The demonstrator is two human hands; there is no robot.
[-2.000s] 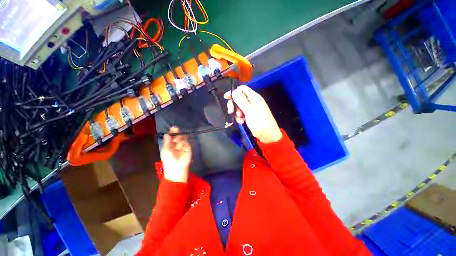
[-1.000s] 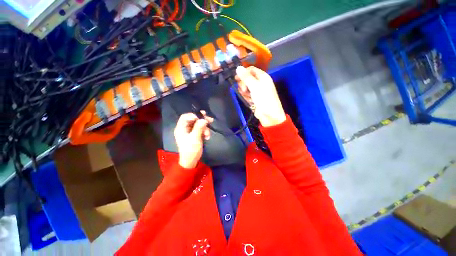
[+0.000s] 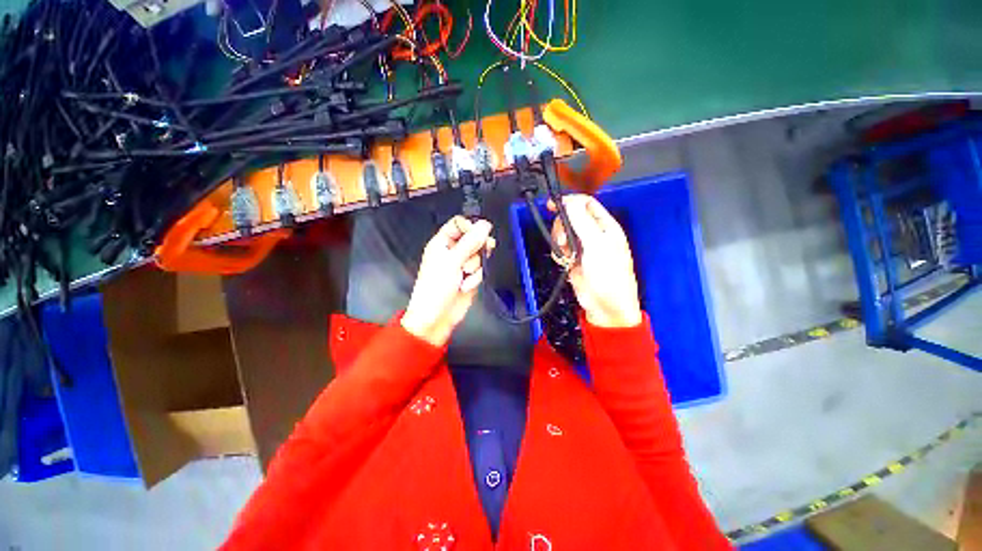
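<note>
A black cable assembly (image 3: 519, 319) hangs in a loop between my hands, below the right end of the orange test fixture (image 3: 345, 172). My left hand (image 3: 454, 260) pinches the cable just below a black plug (image 3: 472, 198), which is up at a pale socket of the fixture. My right hand (image 3: 587, 245) holds the other side of the cable, below a black connector (image 3: 551, 178) at the rightmost pale socket. Whether either plug is fully seated cannot be told.
A tangled heap of black cables (image 3: 97, 118) covers the bench behind and left of the fixture. Thin coloured wires (image 3: 528, 32) run behind it. A blue bin (image 3: 673, 269) with black cables stands by my right knee. An open cardboard box (image 3: 178, 377) is at lower left.
My left hand has moved up and right, bringing its cable end from over my lap to the fixture. My right hand stays near the fixture's right end. The view has shifted.
</note>
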